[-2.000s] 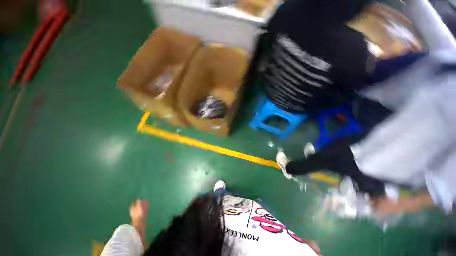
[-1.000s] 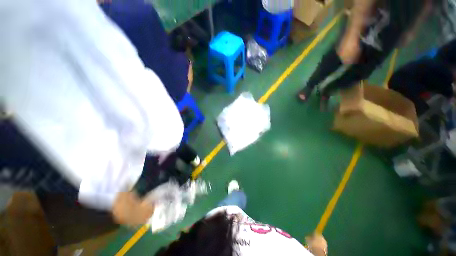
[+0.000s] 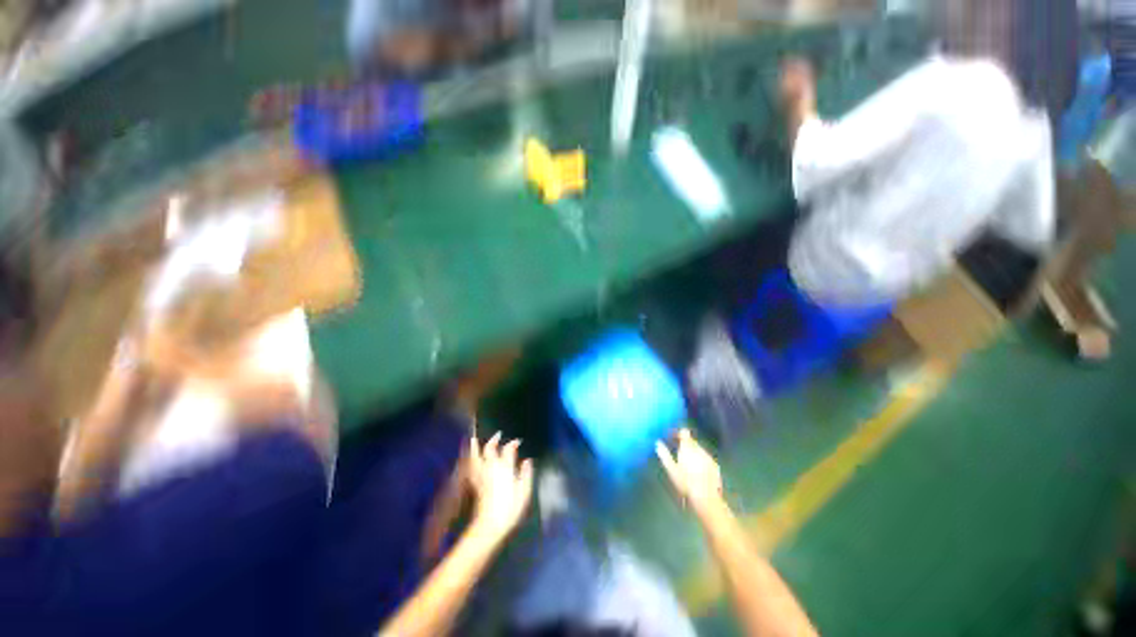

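A light blue plastic stool (image 3: pixel 623 396) stands below the front edge of the green bench (image 3: pixel 461 237). My left hand (image 3: pixel 501 483) is to the left of the stool, fingers spread, holding nothing. My right hand (image 3: pixel 689 470) is at the stool's lower right, fingers apart; whether it touches the stool is too blurred to tell. A yellow glue gun (image 3: pixel 554 169) lies on the bench. A pale bundle of glue sticks (image 3: pixel 689 174) lies to its right.
A person in dark blue (image 3: pixel 249 535) sits close at left, by a brown board (image 3: pixel 326 249). A blue tray (image 3: pixel 359 121) is at the far side. A person in white (image 3: pixel 922 174) sits at right near a dark blue stool (image 3: pixel 797 330). A white post (image 3: pixel 629 81) rises from the bench.
The view has moved from the floor aisle to the bench. The light blue stool is now close in front. Both my hands are now in view, reaching forward on either side of it.
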